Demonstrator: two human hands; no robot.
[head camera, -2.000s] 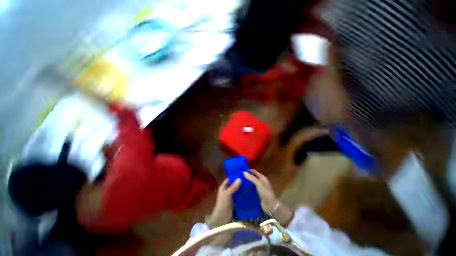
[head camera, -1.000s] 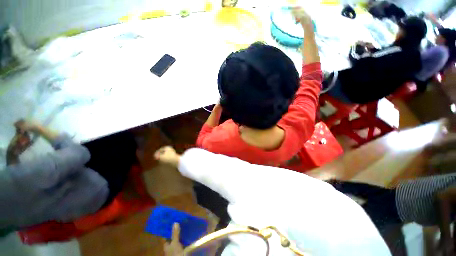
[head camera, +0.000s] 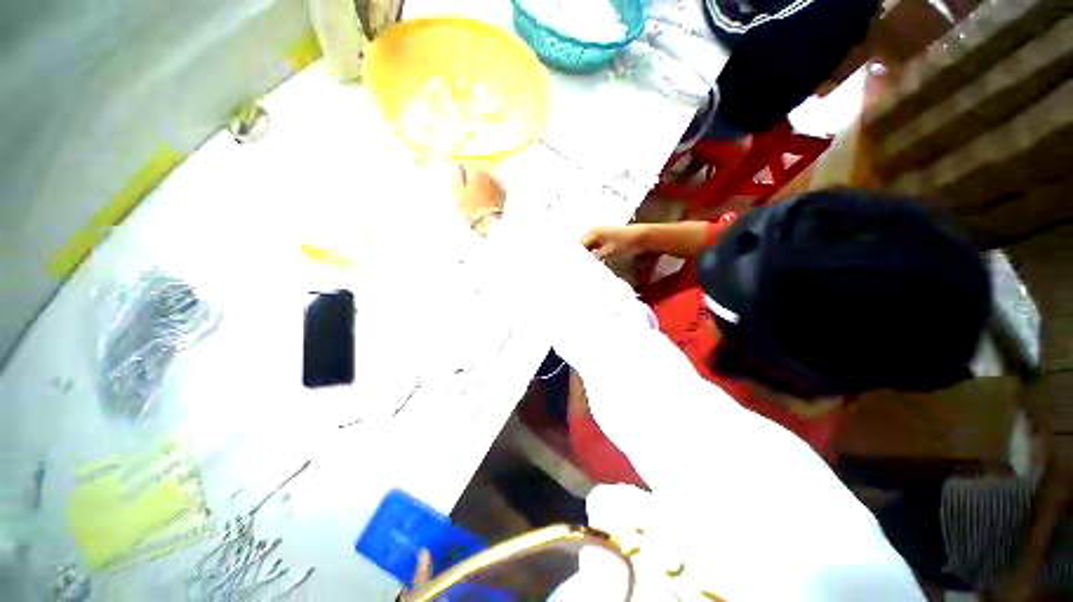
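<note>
A flat blue tray (head camera: 406, 539) is at the bottom, over the near edge of the white table, partly behind a gold-coloured curved rim. My left hand (head camera: 422, 570) is on the tray's near side; only a finger or so shows, the rest is hidden. My right arm in a white sleeve reaches up across the table. My right hand (head camera: 480, 198) is at the near rim of the round yellow basin (head camera: 459, 88), washed out by glare, so its fingers and anything in them are unclear. Small white parts (head camera: 457, 115) lie in the basin.
A person in red with a black cap (head camera: 871, 288) sits close right of my arm. On the table (head camera: 235, 400) are a black phone (head camera: 328, 339), bagged cables (head camera: 147, 335), yellow sheets (head camera: 135, 512), loose cords (head camera: 241, 559) and a teal basin (head camera: 577, 35). Cartons (head camera: 977, 94) stand right.
The view has turned and moved closer to the table. My right hand has gone from near the table's front edge to the yellow basin. The blue tray is now over the table edge.
</note>
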